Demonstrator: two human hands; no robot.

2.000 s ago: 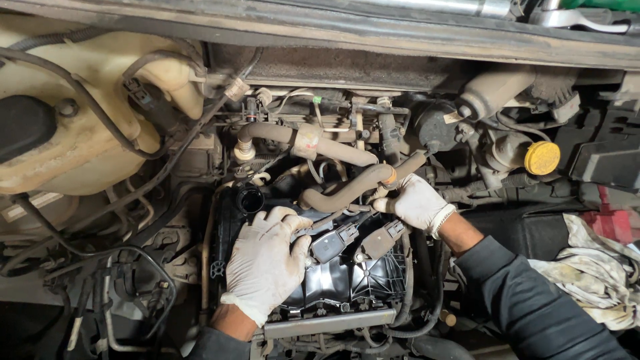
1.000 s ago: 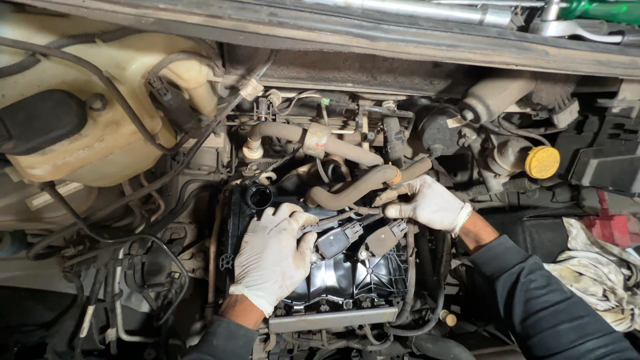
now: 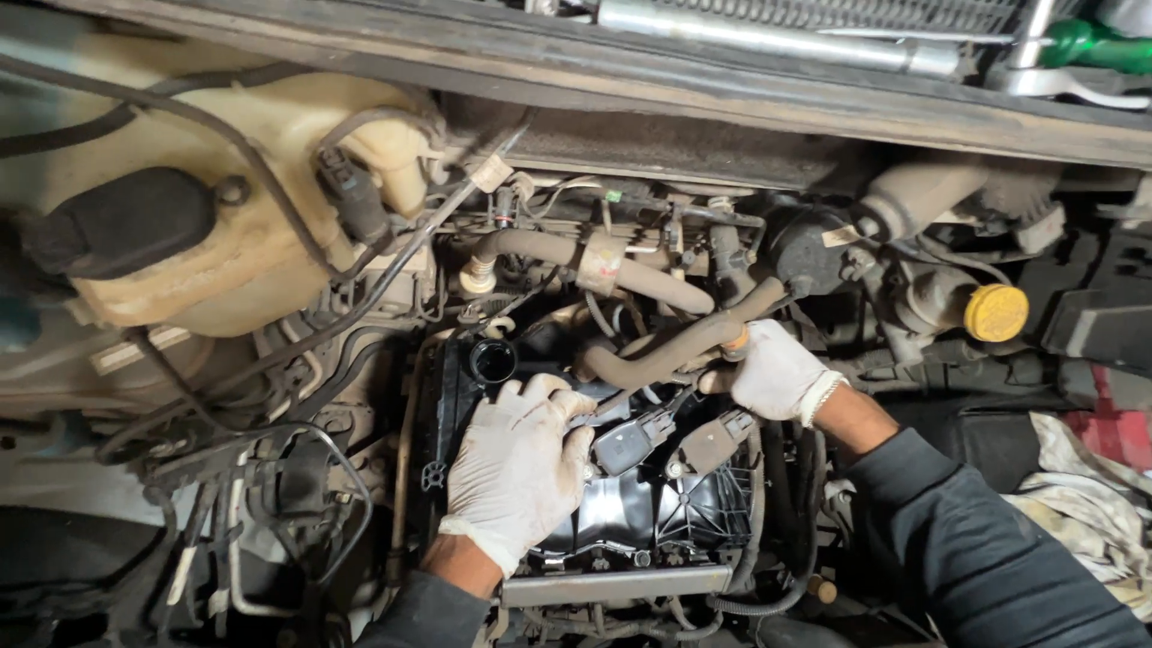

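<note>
White gloves cover both of my hands. My left hand (image 3: 522,459) lies over the left part of a black plastic engine cover (image 3: 621,513), its thumb and fingers closed around the end of a thin dark part, too hidden to name. Just right of those fingers sit two ignition coils, one dark (image 3: 623,445) and one brownish (image 3: 711,444). My right hand (image 3: 781,371) is beside the end of a bent rubber hose (image 3: 670,351), near an orange-brown band; its fingertips are partly hidden, so what it grips is unclear. An open round filler neck (image 3: 493,361) shows above my left hand.
At left is a yellowed plastic reservoir (image 3: 261,180) with cables across it. A yellow cap (image 3: 995,312) and a dark round canister (image 3: 814,247) stand at right. Tools, including a metal bar (image 3: 774,36) and a green-handled screwdriver (image 3: 1093,47), lie beyond the ledge. A stained rag (image 3: 1080,513) lies lower right.
My left hand stays over the cover with its fingers at the thin part. My right hand remains by the hose end, its fingers slightly shifted.
</note>
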